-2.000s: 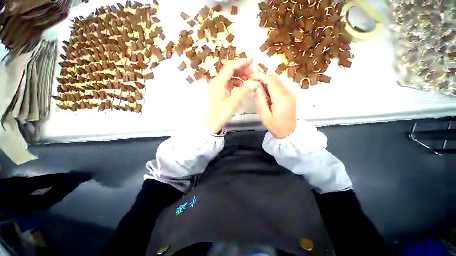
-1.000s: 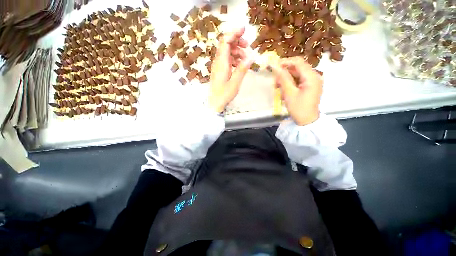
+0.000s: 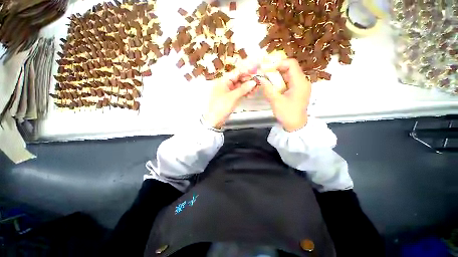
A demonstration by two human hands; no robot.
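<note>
My left hand [image 3: 224,97] and my right hand [image 3: 291,95] meet above the white table near its front edge. Their fingertips pinch a small dark brown leather tab [image 3: 258,79] between them. A thin shiny edge shows at the tab, but whether it is a metal ring I cannot tell. Loose brown tabs with pale backs lie in the middle pile [image 3: 203,45] beyond my left hand. A dense pile of folded brown tabs with bright edges [image 3: 306,35] lies beyond my right hand.
Rows of laid-out tabs [image 3: 103,55] cover the table's left part. Grey-taupe leather strips [image 3: 31,90] hang over the far left edge. A pale tape roll [image 3: 379,11] lies beside the right pile. A clear bag of shiny rings [image 3: 427,45] is far right. A black wire rack [image 3: 427,144] stands lower right.
One second ago my hands were apart, the right one further right. Now they have come together, fingertips meeting on the small brown tab.
</note>
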